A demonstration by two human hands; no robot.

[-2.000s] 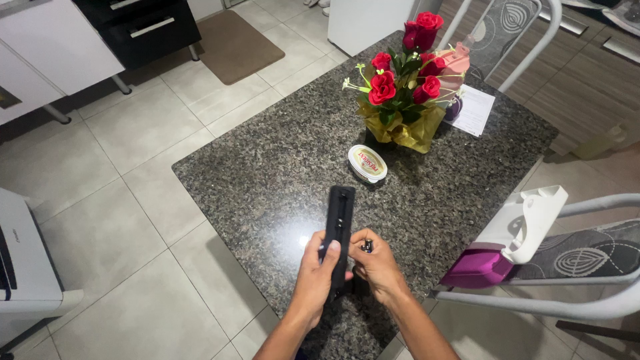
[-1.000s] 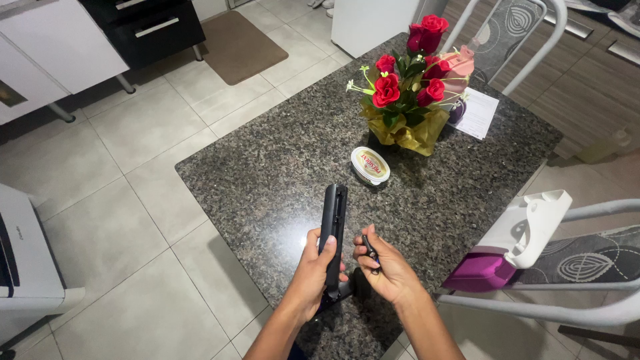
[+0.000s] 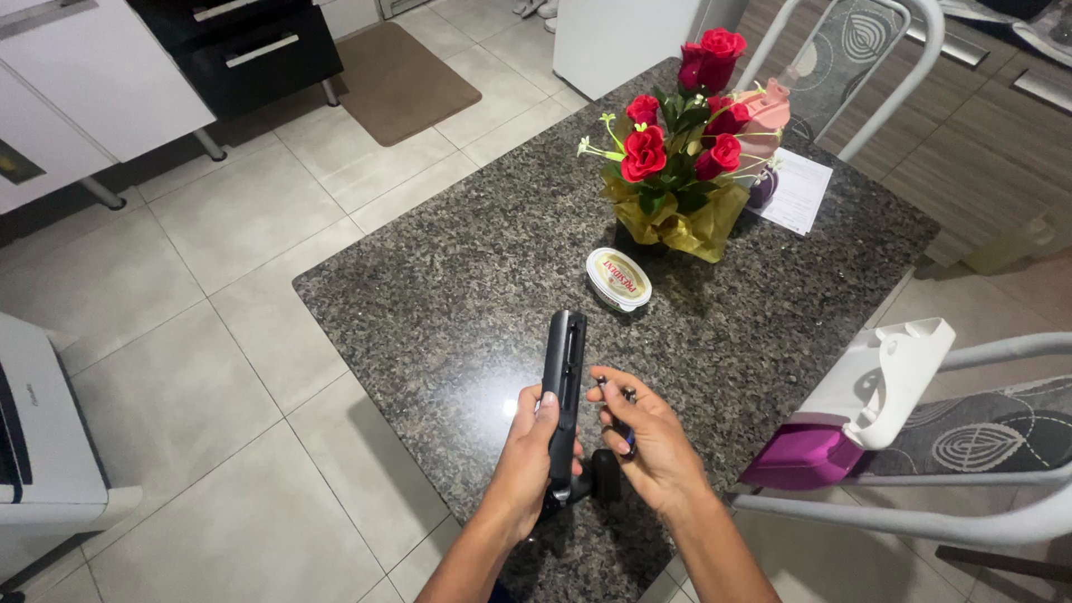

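Observation:
My left hand (image 3: 530, 456) grips a long black plastic device (image 3: 563, 368) upright over the near part of the granite table (image 3: 469, 276). A narrow slot runs along the device's right side. To its right, my right hand (image 3: 649, 444) holds several small dark cylindrical pieces (image 3: 624, 423) that look like batteries, one of them at the fingertips. Below and between the hands, a black rounded part (image 3: 605, 476) shows by the device's lower end; whether it is joined to the device I cannot tell.
An oval lidded tub (image 3: 619, 279) sits beyond the hands. Behind it stand red artificial roses (image 3: 644, 154) in gold wrapping, beside a paper sheet (image 3: 796, 188). A white and purple container (image 3: 808, 456) rests on the right chair (image 3: 988, 435). Another chair (image 3: 863, 59) stands at the far end.
My right hand has moved away from the device's side, and small pieces now show between its fingers. The left hand has turned the device so its slotted face points more to the right.

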